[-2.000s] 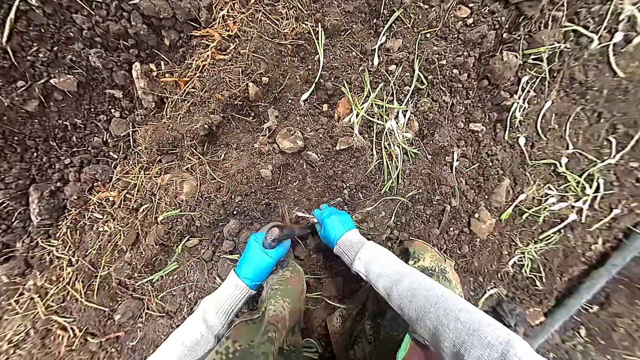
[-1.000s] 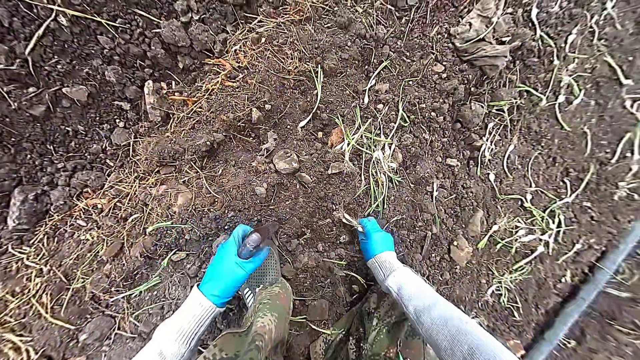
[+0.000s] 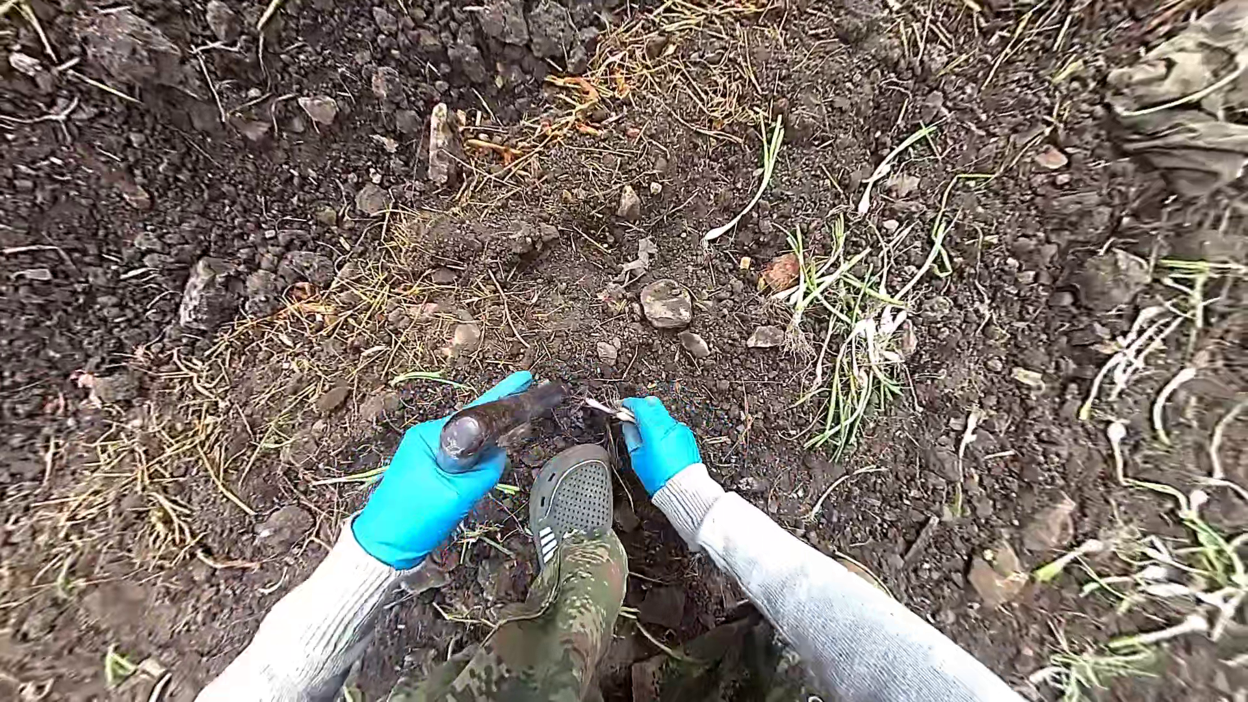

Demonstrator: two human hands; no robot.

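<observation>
My left hand [image 3: 429, 487], in a blue glove, grips the dark rounded handle of a hand tool [image 3: 497, 421]; its far end is hidden at the soil. Between the fingers of my right hand [image 3: 660, 444], also gloved in blue, is a small pale bulb seedling [image 3: 609, 409], its tip pointing left toward the tool. Up and to the right of that hand, a bunch of seedlings with white bulbs and green leaves [image 3: 863, 356] lies on the dark soil. A single seedling [image 3: 751, 195] lies above, near a flat round stone [image 3: 667, 304].
A grey clog [image 3: 575, 497] on my foot stands between the hands. Dry straw and roots [image 3: 283, 341] cover the ground at left. More seedlings [image 3: 1160, 585] are scattered at the right, below a crumpled cloth [image 3: 1185, 97]. Stones and clods [image 3: 207, 292] dot the soil.
My hands have come closer together since a second ago, the tool and the seedling still in them. The grey clog now shows more fully between them.
</observation>
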